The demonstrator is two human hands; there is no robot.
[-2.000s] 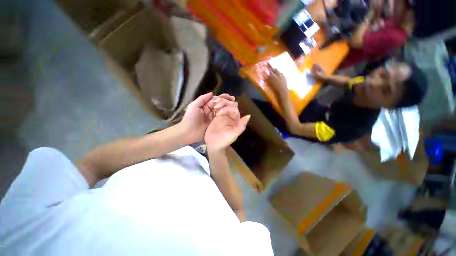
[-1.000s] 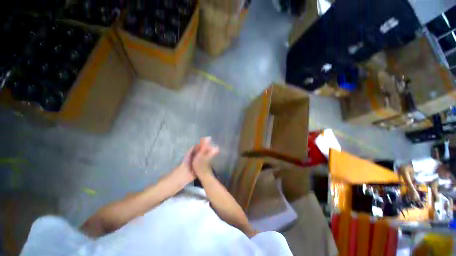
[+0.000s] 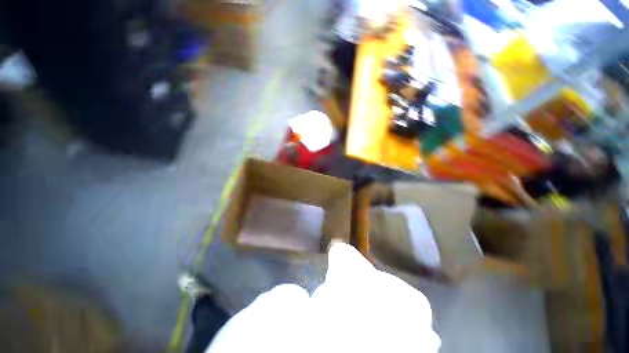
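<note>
Neither of my hands shows clearly; only my white clothing fills the bottom middle of the blurred head view. An open cardboard carton [image 3: 341, 207] stands on the floor in front of me, with a pale flat sheet in its bottom. A second open carton [image 3: 360, 224] stands right beside it, with a white-edged sheet and loose cardboard flaps in it.
A red stool [image 3: 303, 157] with a white pad stands behind the cartons. An orange bench [image 3: 367, 103] with dark parts lies beyond. More cartons [image 3: 576, 276] stand at the right. Part of another person's arm shows at right. A dark stack [image 3: 90, 76] is at upper left.
The view has swung to the right and my body has moved towards the cartons, stool and bench. My hands, clasped together before, have left the view.
</note>
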